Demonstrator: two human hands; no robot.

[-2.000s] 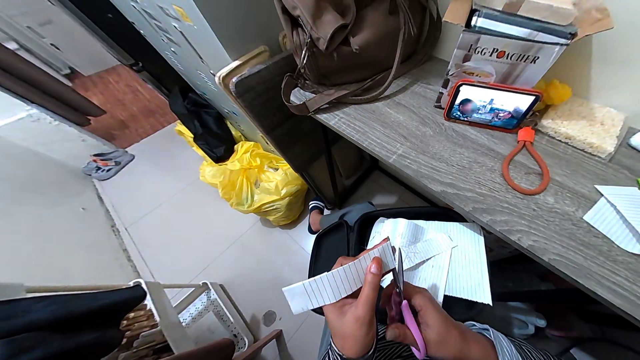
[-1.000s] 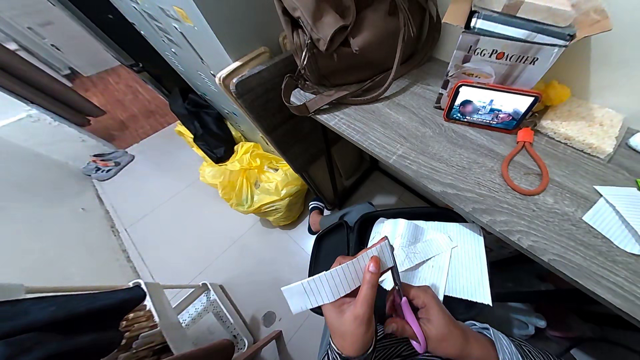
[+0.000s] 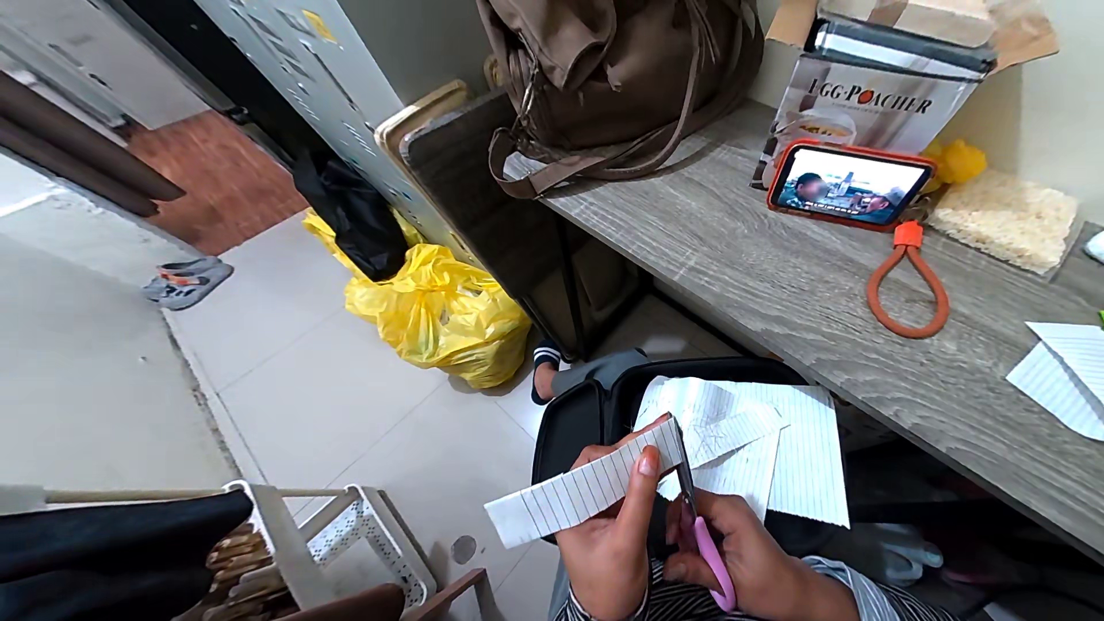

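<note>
My left hand (image 3: pixel 617 543) pinches a folded strip of lined paper (image 3: pixel 578 492) between thumb and fingers, its free end pointing left. In my right hand (image 3: pixel 750 552) is a pair of scissors with pink handles (image 3: pixel 712 565); the blades look nearly closed at the strip's right end. Below and behind my hands, lined paper sheets (image 3: pixel 811 457) and cut pieces lie on a black tray-like surface (image 3: pixel 565 431) over my lap. The fingers partly hide the scissors' handles.
On the wood-grain desk (image 3: pixel 776 276) are a brown bag (image 3: pixel 621 86), an egg poacher box (image 3: pixel 862 112), a propped phone (image 3: pixel 849 185) with an orange loop strap (image 3: pixel 907 293), a noodle-like block (image 3: pixel 1005 220) and more lined paper (image 3: pixel 1065 371). Yellow plastic bags (image 3: pixel 440 319) stand on the floor.
The scissor blades, apart two seconds ago, have come together at the strip's right end. My left hand holds the strip in about the same place.
</note>
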